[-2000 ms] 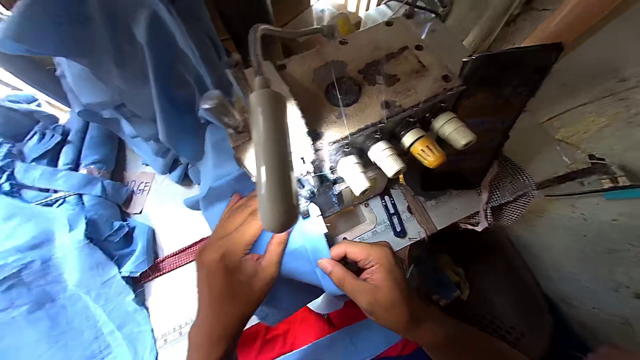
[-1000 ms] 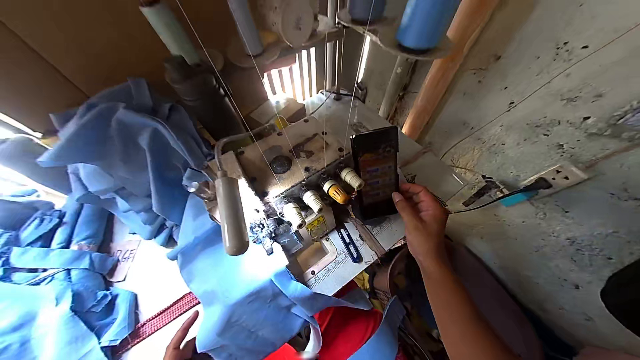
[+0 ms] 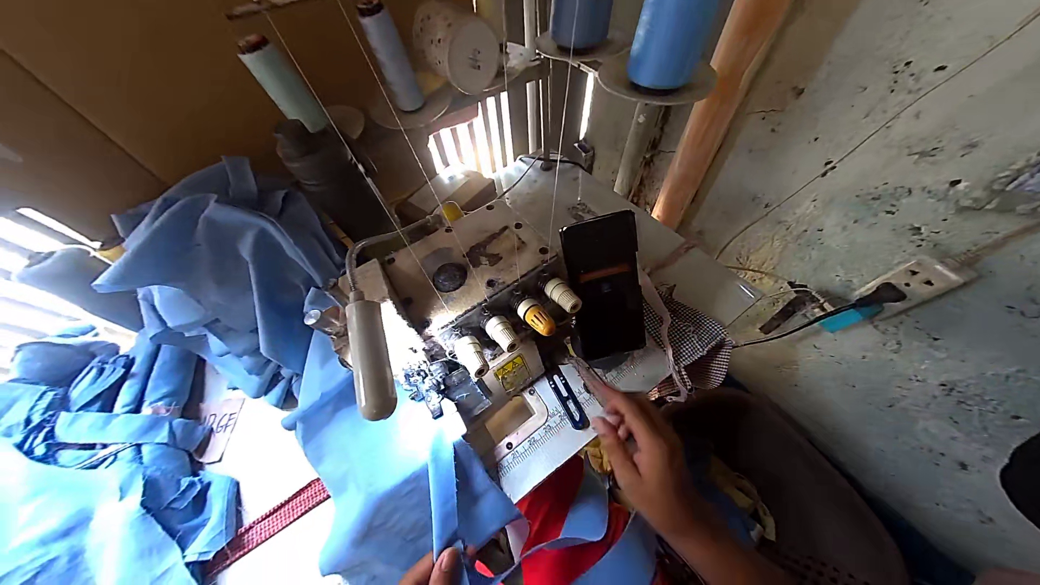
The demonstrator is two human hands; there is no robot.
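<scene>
An overlock sewing machine (image 3: 455,268) with several tension knobs (image 3: 536,317) stands in the middle. Light blue fabric (image 3: 366,463) lies under its lamp-lit needle area. At the bottom edge, my left hand (image 3: 439,567) pinches a narrow blue fabric strip (image 3: 444,496) between thumb and fingers; much of this hand is out of frame. My right hand (image 3: 642,455) is at the machine's right front, its fingertips at the lower end of a thin tool (image 3: 587,372), beside a dark blue slotted piece (image 3: 567,400). Whether they grip the tool is unclear. A dark smartphone (image 3: 603,284) leans upright behind it.
Blue fabric piles (image 3: 236,268) and bundles (image 3: 154,439) lie at left, near a red woven strip (image 3: 272,524). A lamp head (image 3: 371,361) hangs over the work. Thread cones (image 3: 670,45) stand behind. A power strip (image 3: 918,284) is on the right wall; checked cloth (image 3: 699,341) lies beside the phone.
My right hand has left the phone and moved down to the thin tool. My left hand, beside the fabric one second ago, now pinches the strip. The phone's screen has become darker.
</scene>
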